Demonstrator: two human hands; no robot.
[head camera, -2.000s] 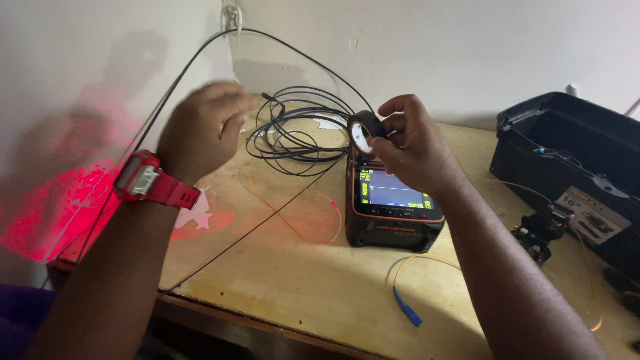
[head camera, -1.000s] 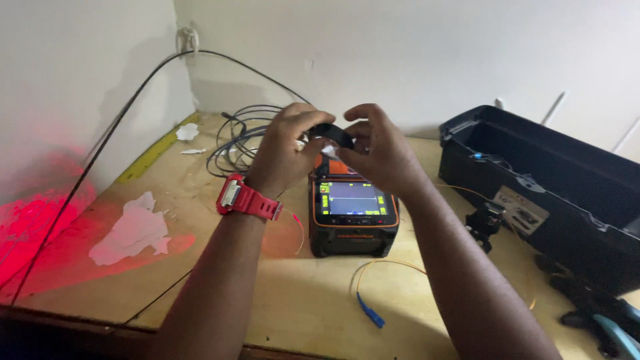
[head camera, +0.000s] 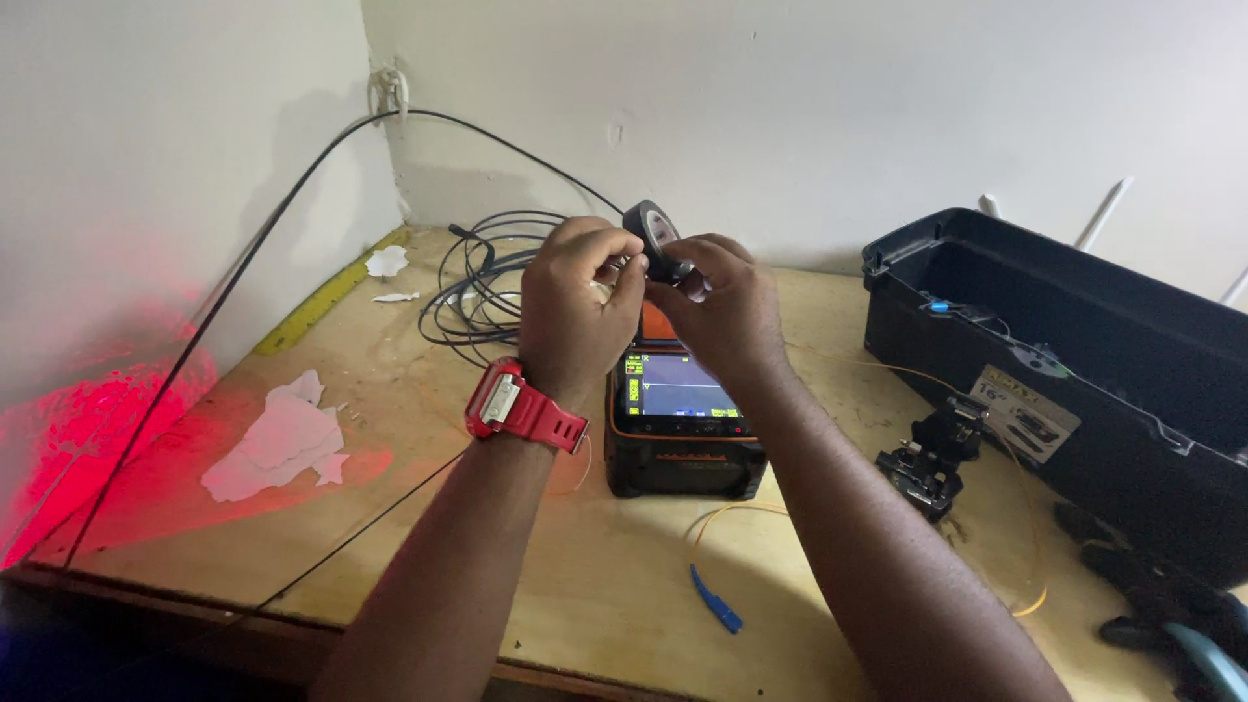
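Note:
My right hand (head camera: 717, 292) holds a roll of black tape (head camera: 650, 234) by its lower edge, above the back of a fusion splicer (head camera: 685, 424) with a lit screen. Close against the roll, my left hand (head camera: 585, 288) has thumb and fingertips pinched together; whether tape lies between them cannot be made out. On that wrist is a red watch (head camera: 517, 405). Behind the left hand lies a coil of black cable (head camera: 468, 292). In front of the splicer, an orange fibre lead ends in a blue connector (head camera: 717, 600).
A black toolbox (head camera: 1072, 322) stands at the right, with a fibre cleaver (head camera: 936, 458) before it. Dark-handled tools (head camera: 1160, 604) lie at the lower right. White flakes (head camera: 283, 439) and a yellow strip (head camera: 331, 292) are on the left. A black cable (head camera: 234, 273) arches from a wall hook.
Two seconds ago my left hand was raised apart from the roll; now both hands meet at it. The roll has stayed in my right hand and turned.

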